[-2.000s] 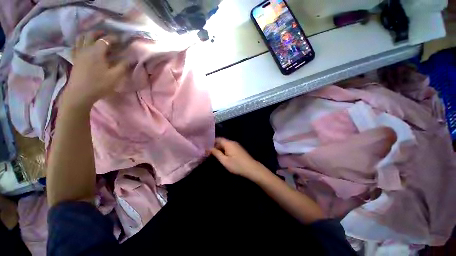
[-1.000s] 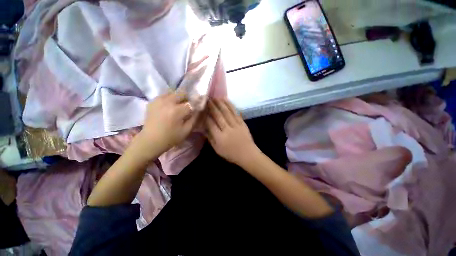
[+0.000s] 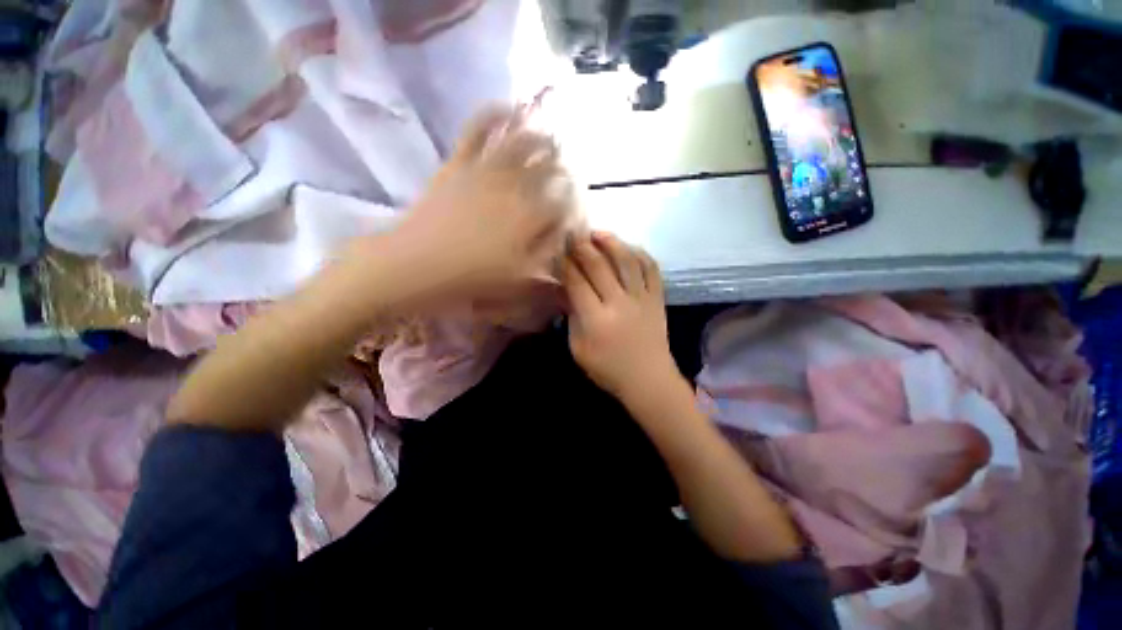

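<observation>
The pink-and-white garment (image 3: 308, 135) lies bunched on the machine table, left of the needle area, mostly white side up. My left hand (image 3: 511, 215) is blurred and closed on the garment's edge, left of and below the presser foot (image 3: 648, 92). My right hand (image 3: 618, 302) is at the table's front edge beside my left hand, with its fingertips pinching the garment edge. The cloth between my hands is mostly hidden by the fingers.
A lit smartphone (image 3: 812, 142) lies right of the needle. A small dark-purple item (image 3: 972, 153) and a black strapped item (image 3: 1056, 188) lie farther right. Garment piles hang below the table edge at lower right (image 3: 861, 455) and lower left (image 3: 92, 431). Brown shiny tape (image 3: 86, 295) is at left.
The garment has turned from mostly pink to mostly white side up. My right hand has risen to the table edge. My left hand has moved right, beside it. The view has shifted.
</observation>
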